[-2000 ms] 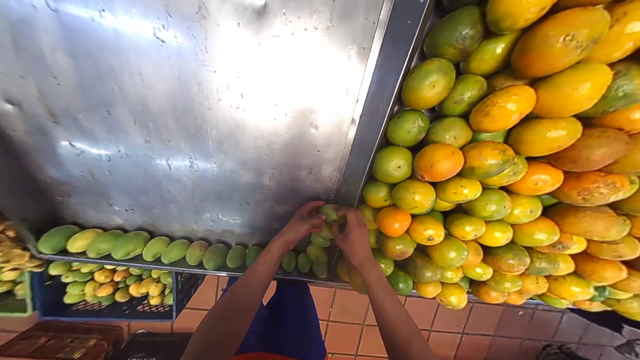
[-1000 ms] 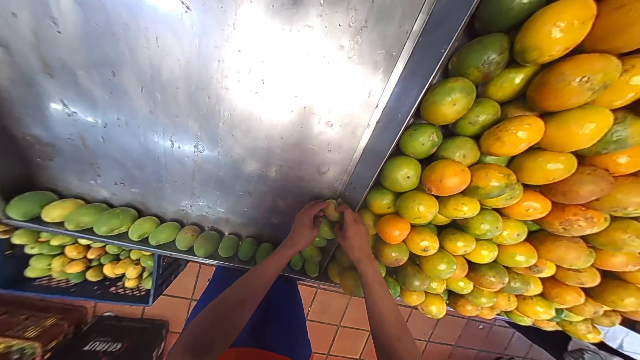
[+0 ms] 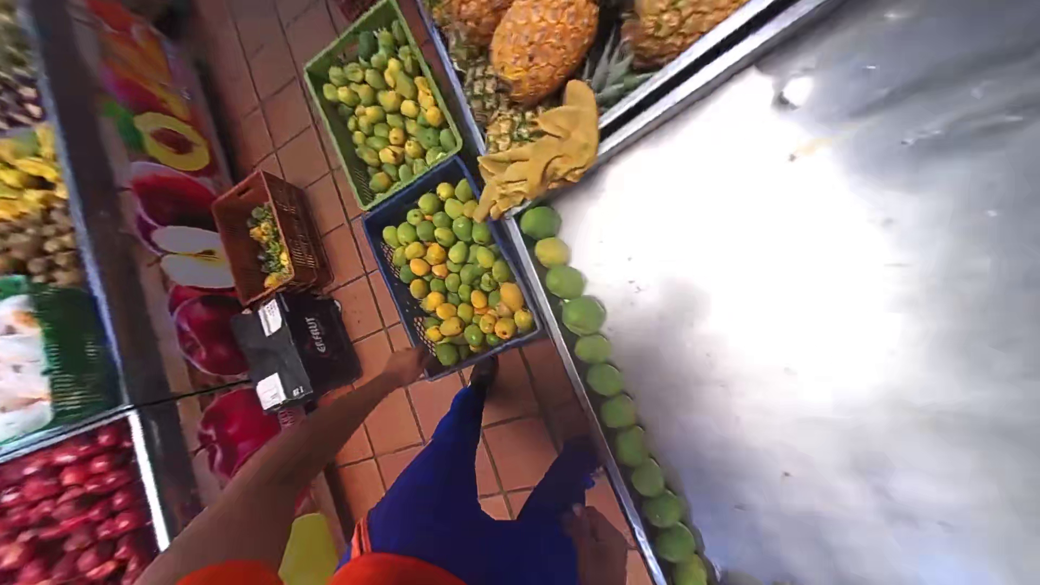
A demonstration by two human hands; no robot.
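Observation:
My left hand (image 3: 408, 366) is at the near left corner of a blue plastic crate (image 3: 483, 355) on the floor, its fingers partly hidden at the rim. The crate holds many green and yellow fruits, which look like mangoes (image 3: 459, 276). My right hand (image 3: 597, 536) hangs low by my leg, blurred and beside the metal display table; its fingers are not clear. A row of green fruits (image 3: 583, 315) lies along the edge of the steel table (image 3: 731, 325).
A green crate of fruit (image 3: 357, 175) stands beyond the blue one. To the left are a brown crate (image 3: 305, 236) and a black box (image 3: 325, 341). Yellow gloves (image 3: 552, 154) lie by pineapples (image 3: 544, 45) at the table corner. A display of red fruit (image 3: 73, 504) is at lower left.
Both hands have left the fruits at the table corner; the left has reached down to the blue crate, the right hangs low. The view has swung strongly left.

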